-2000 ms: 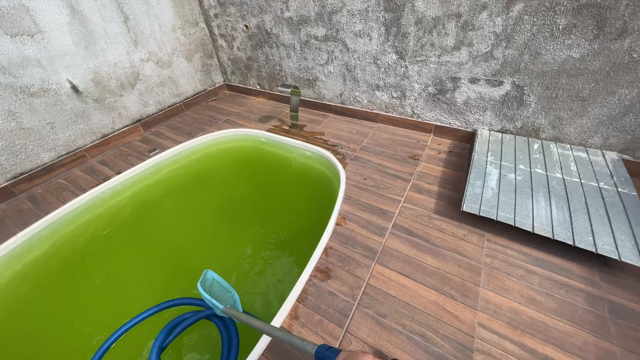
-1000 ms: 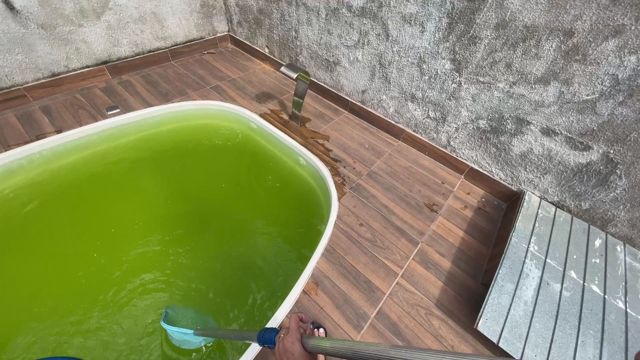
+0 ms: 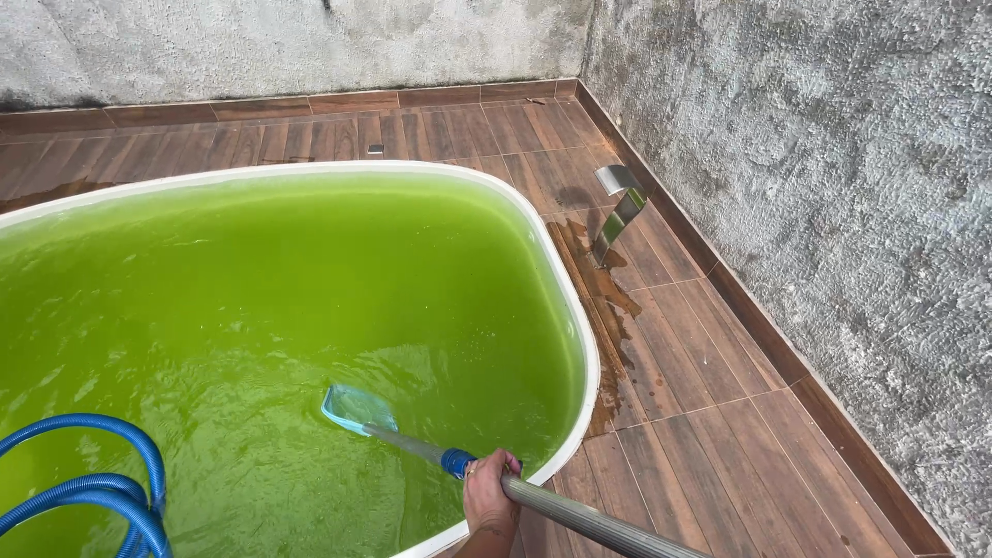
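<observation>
My left hand [image 3: 491,488] is closed around the ribbed metal pole [image 3: 593,521] of a pool skimmer, just behind its blue collar. The pole slants from the lower right up over the pool's white rim [image 3: 585,341]. At its far end the light blue skimmer net [image 3: 359,408] lies at the surface of the green water [image 3: 310,271], partly under it. My right hand is out of view, as is the near end of the pole.
Coils of blue corrugated hose [image 3: 151,465] lie at the lower left. A curved metal spout [image 3: 618,217] stands on the wood-look tiled deck [image 3: 682,341], with wet patches about it. Rough concrete walls [image 3: 837,155] border the deck.
The skimmer net, seen above the water two seconds ago, is now partly in it. More of my left hand shows on the pole. The view has swung left, and the metal panel is out of sight.
</observation>
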